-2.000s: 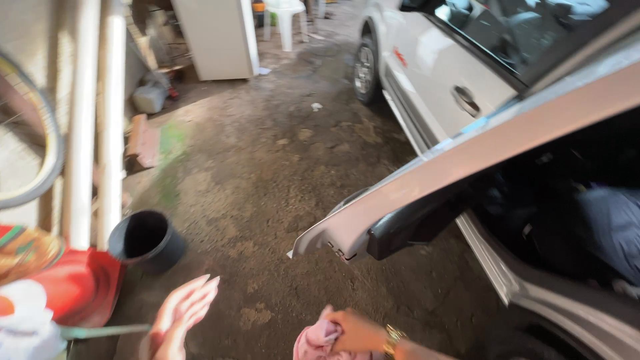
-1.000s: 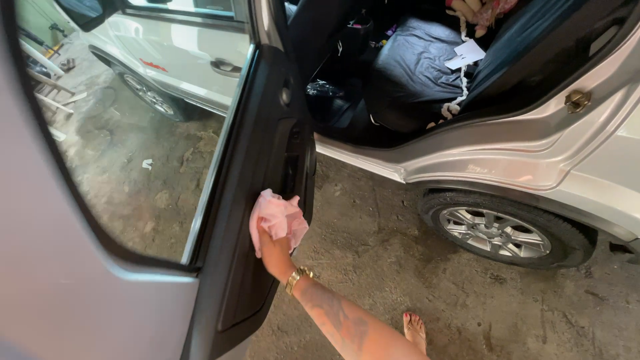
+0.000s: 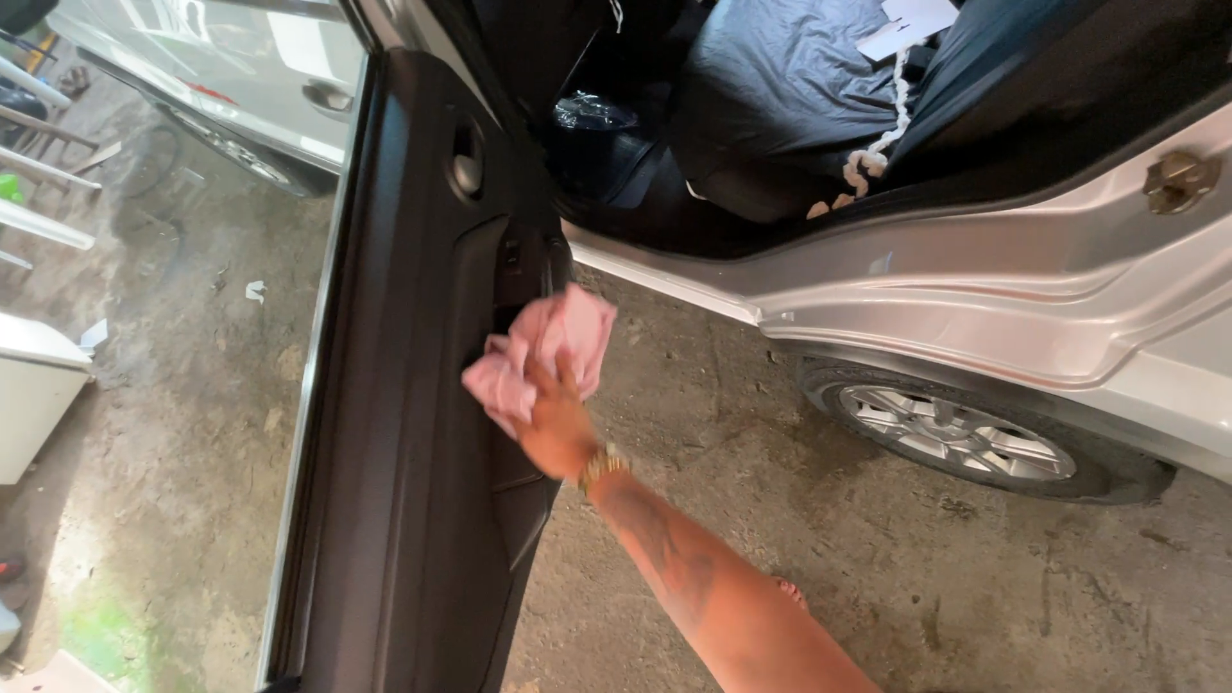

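Observation:
A crumpled pink cloth (image 3: 544, 356) is in my right hand (image 3: 558, 423), pressed against the dark inner panel (image 3: 414, 385) of an open car door. The fingers are spread over the cloth, and a gold-coloured watch or bracelet (image 3: 604, 469) circles the wrist. Just above the cloth, the panel carries a window switch (image 3: 512, 253); higher up is the inner door handle (image 3: 468, 173). The door's window glass (image 3: 221, 289) lies to the left of the panel. My left hand is out of view.
Right of the door stands the silver car body with its door sill (image 3: 664, 279) and rear wheel (image 3: 953, 433). Inside is a seat with a dark cover (image 3: 789, 77). Another car (image 3: 231, 77), white chair legs (image 3: 48, 173) and a white cabinet (image 3: 38, 385) show at left.
The view has swung from the yard to the inside of the door. My right hand with the pink cloth is now on the door panel; my left hand has left the view.

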